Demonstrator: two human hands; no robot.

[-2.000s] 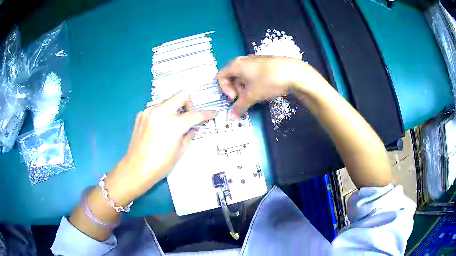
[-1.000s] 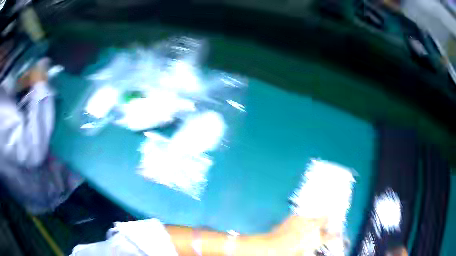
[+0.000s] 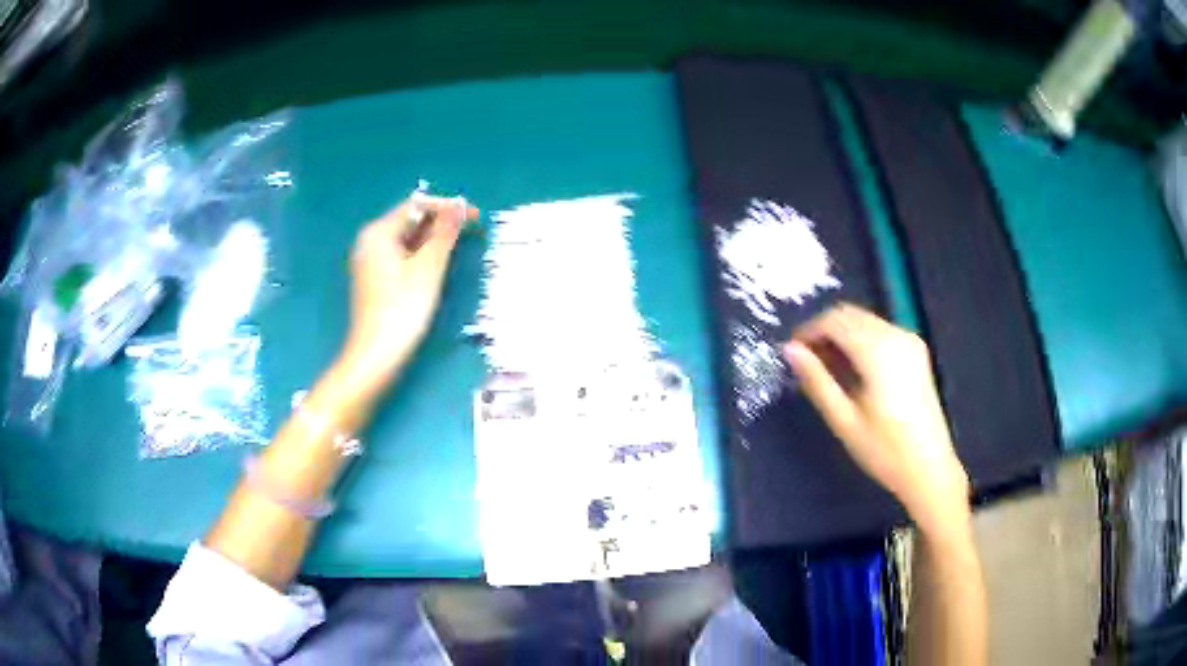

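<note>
A stack of thin white rods (image 3: pixel 562 280) lies above the whitish assembly fixture (image 3: pixel 540 507), which sits at the table's near edge. My left hand (image 3: pixel 406 267) is left of the rods, thumb and fingers pinched together near a small whitish thing; I cannot tell what it is or whether it is held. My right hand (image 3: pixel 866 377) is at the pile of small metal parts (image 3: pixel 755 371), fingers curved, its thumb and forefinger tips at the pile's right side. The pile of small white parts (image 3: pixel 778 254) lies just above. The frame is blurred.
Clear plastic bags (image 3: pixel 111 280) with a green patch lie at the left, with a bag of small parts (image 3: pixel 195 397) nearer me. A black mat (image 3: pixel 794 481) holds the piles; a second black mat (image 3: pixel 957 273) is farther right. A blue crate (image 3: pixel 844 605) and cardboard (image 3: pixel 1041 559) are lower right.
The view has swung back from the left to the fixture. Compared with two seconds ago, my left hand has moved off the fixture to the left of the rods, and my right hand to the metal pile.
</note>
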